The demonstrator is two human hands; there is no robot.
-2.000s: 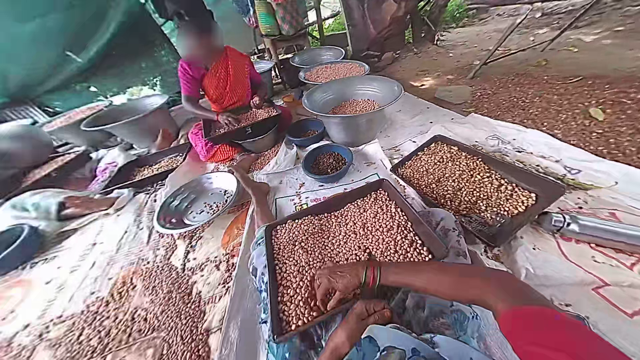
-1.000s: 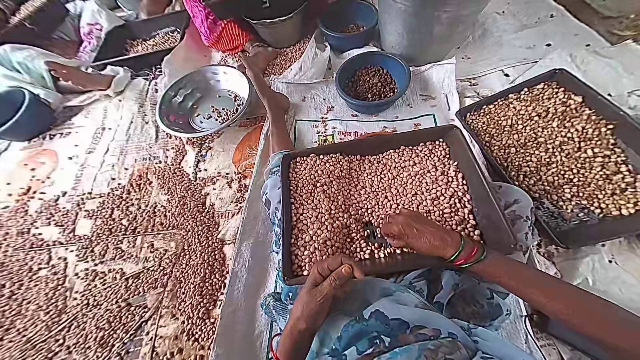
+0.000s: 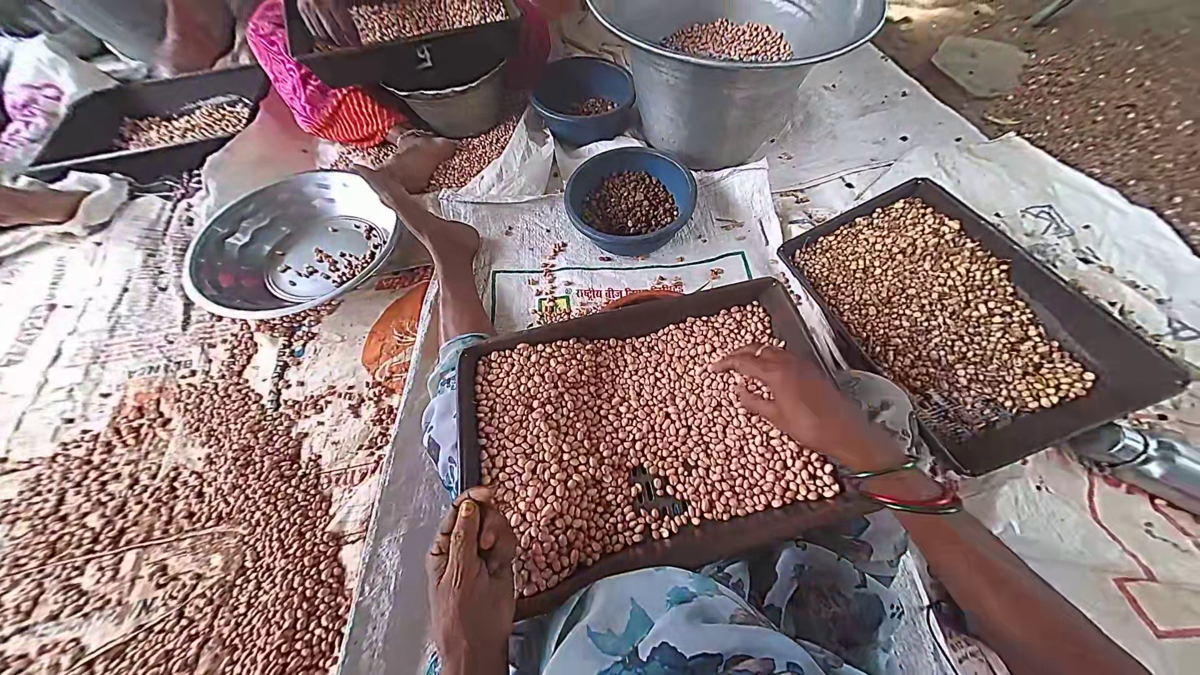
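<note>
A dark rectangular tray of pinkish shelled nuts, probably peanuts, rests on my lap. My right hand, with bangles at the wrist, is over the nuts at the tray's right side, fingers apart and fingertips at their surface; no nut shows in its grasp. At the near left corner of the tray is my left hand, fingers curled with the thumb up; whether it holds anything is hidden. The tray's dark bottom shows through a small gap in the nuts near its front edge.
To the right lies another dark tray of yellowish-brown pieces, beside a metal bottle. Ahead are blue bowls and a large metal tub. A shallow metal basin and loose nuts are at left. A person with a tray sits beyond.
My right hand has moved from the tray's near edge to farther right over the nuts. My left hand has moved to the tray's near left corner.
</note>
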